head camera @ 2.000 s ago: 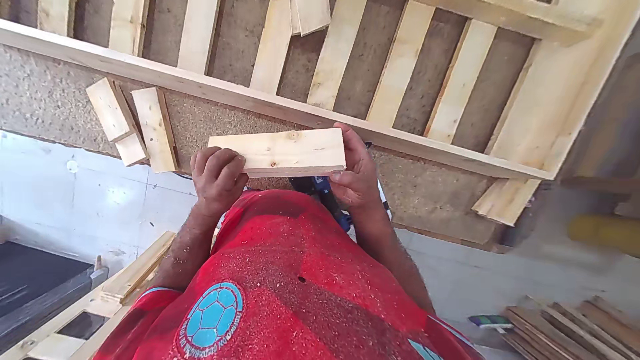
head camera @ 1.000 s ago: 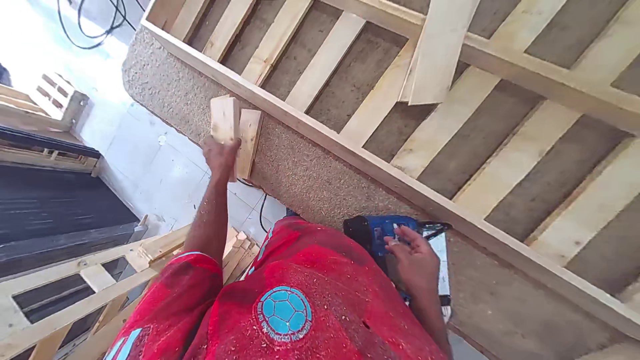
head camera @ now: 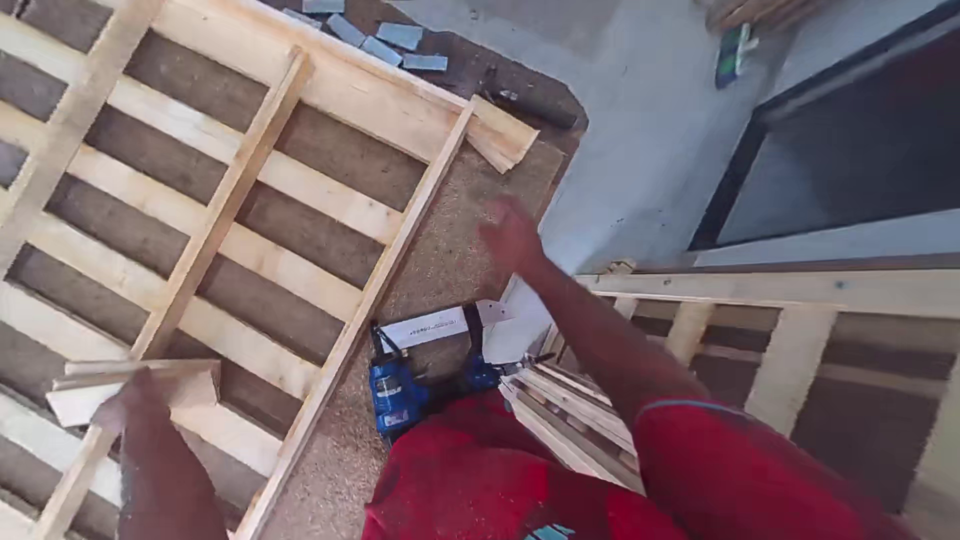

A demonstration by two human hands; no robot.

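My left hand (head camera: 131, 401) is at the lower left, on several short wooden boards (head camera: 191, 381) that lie across a rail of a slatted wooden frame (head camera: 345, 349); blur hides how its fingers sit. Over the particleboard worktop (head camera: 442, 247), my right hand (head camera: 510, 236) hangs blurred, its fingers bent, and whether it holds anything cannot be told. Short wood pieces (head camera: 504, 139) lie beyond it at the frame's corner. A blue nail gun (head camera: 401, 394) rests on the worktop close to my body, between the frame and my right arm.
Strips of fasteners (head camera: 401, 35) lie at the worktop's far end. To the right stand another slatted frame (head camera: 795, 360) and a bundle of wood strips (head camera: 577, 427). A brush (head camera: 729, 56) is on the floor at the upper right, near a dark panel (head camera: 862, 150).
The view has swung strongly to the right. My left hand has gone from the boards at the worktop's edge to boards on the frame. My right hand has moved away from beside the nail gun.
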